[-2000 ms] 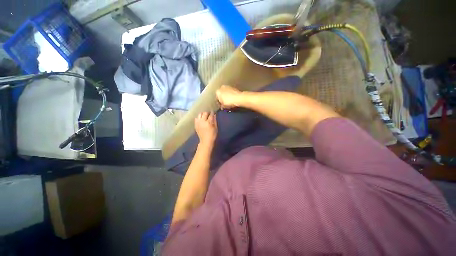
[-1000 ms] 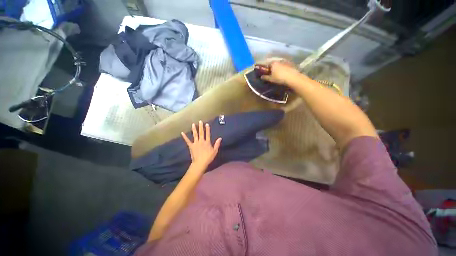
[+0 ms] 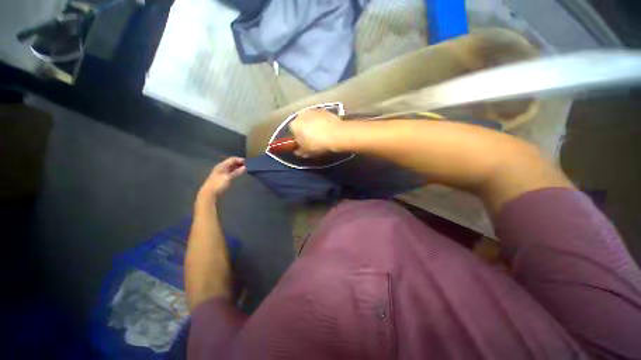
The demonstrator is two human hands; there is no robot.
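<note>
The steam iron (image 3: 282,145), with a pale rim and red-brown handle, lies at the near left end of the tan padded board (image 3: 393,74). My right hand (image 3: 316,133) grips its handle. The dark navy garment (image 3: 292,184) lies along the board's near side, partly under the iron and hidden by my right forearm. My left hand (image 3: 228,171) pinches the garment's left corner at the board's end, beside the iron's tip.
A crumpled grey and navy garment (image 3: 302,39) lies on the pale table cloth (image 3: 193,63). A blue bar (image 3: 447,20) is at the back. A blurred whitish strap (image 3: 520,77) crosses from the right. A blue crate (image 3: 123,281) with pale contents stands low left. Another iron (image 3: 60,53) is upper left.
My right hand has taken the iron from the board's far right end to its left end, onto the garment. My left hand has moved from lying on the garment to its left corner. The view has shifted.
</note>
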